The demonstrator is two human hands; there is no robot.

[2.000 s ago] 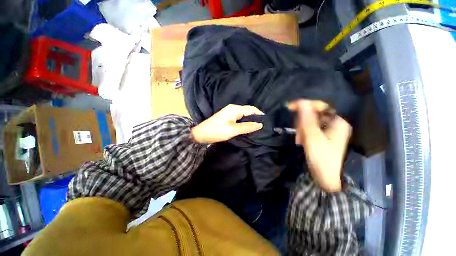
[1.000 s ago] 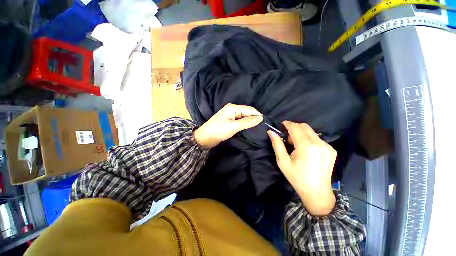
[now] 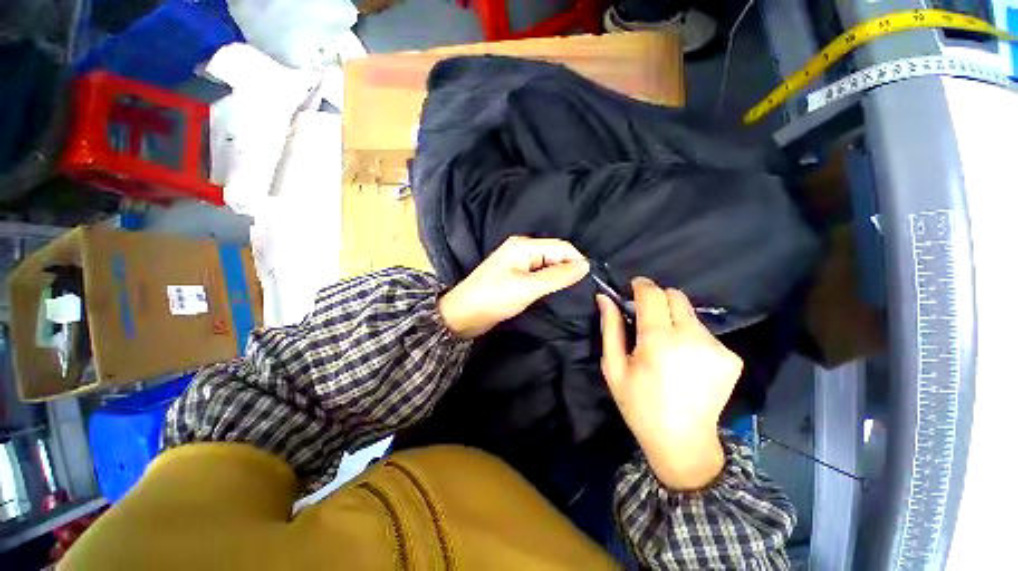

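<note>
A dark jacket lies bunched over the cardboard box and my lap. My left hand pinches the garment's edge between thumb and fingertips; a thread there is too fine to make out. My right hand holds small thread snips between thumb and fingers, their thin blades pointing at my left fingertips. The snips' body is mostly hidden by my right fingers.
A white table with a ruler-marked edge stands at the right, with a yellow tape measure at its top. At the left are a red stool, white cloth or paper and an open cardboard box. A person's shoe shows at the top.
My right hand has come in from the right, then dropped slightly, with the snips now near my left fingertips. My left hand has hardly moved; its fingertips have closed together.
</note>
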